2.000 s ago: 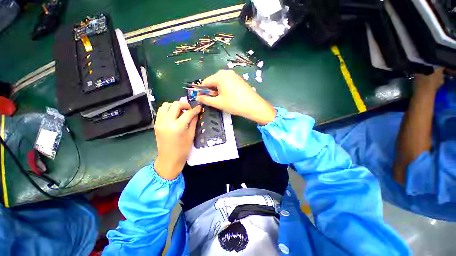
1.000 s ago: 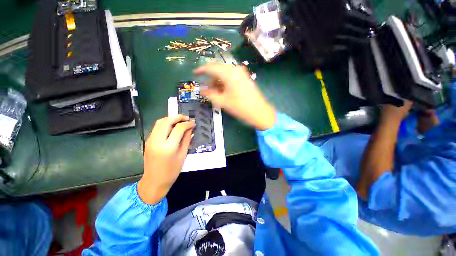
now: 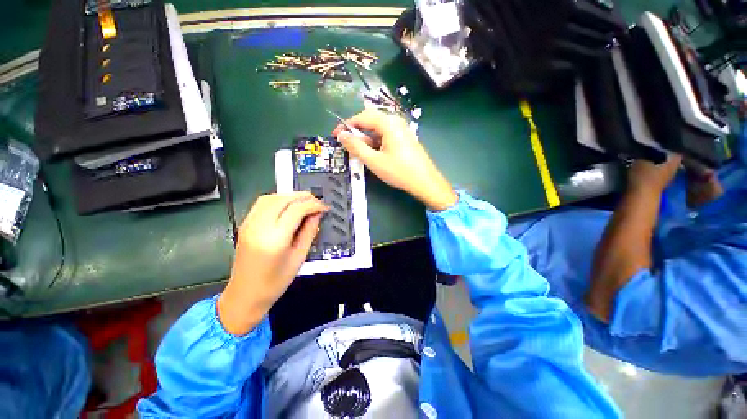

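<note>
An open phone body point(image 3: 337, 214) lies on a white foam tray point(image 3: 360, 255), its blue and silver main board point(image 3: 321, 157) at the far end. An orange-gold flex point(image 3: 312, 147) shows on the board. My right hand point(image 3: 381, 147) is just right of the board and holds thin tweezers point(image 3: 347, 125), tips pointing up and left. My left hand point(image 3: 277, 237) rests over the left side of the phone body, with thumb and fingertips together near its middle. Whether anything is between those fingertips cannot be seen.
Small flex parts point(image 3: 323, 61) lie in a pile beyond the phone, white pieces point(image 3: 415, 112) to their right. A clear parts bag point(image 3: 442, 41) is behind. Foam trays with phones point(image 3: 61, 106) stand left. At right, a person's arm point(image 3: 631, 237) is below more trays point(image 3: 647, 90).
The view has shifted. My right hand has moved off the board to its right side, and the tweezers now show clearly. The main board is uncovered. My left hand stays at the phone body.
</note>
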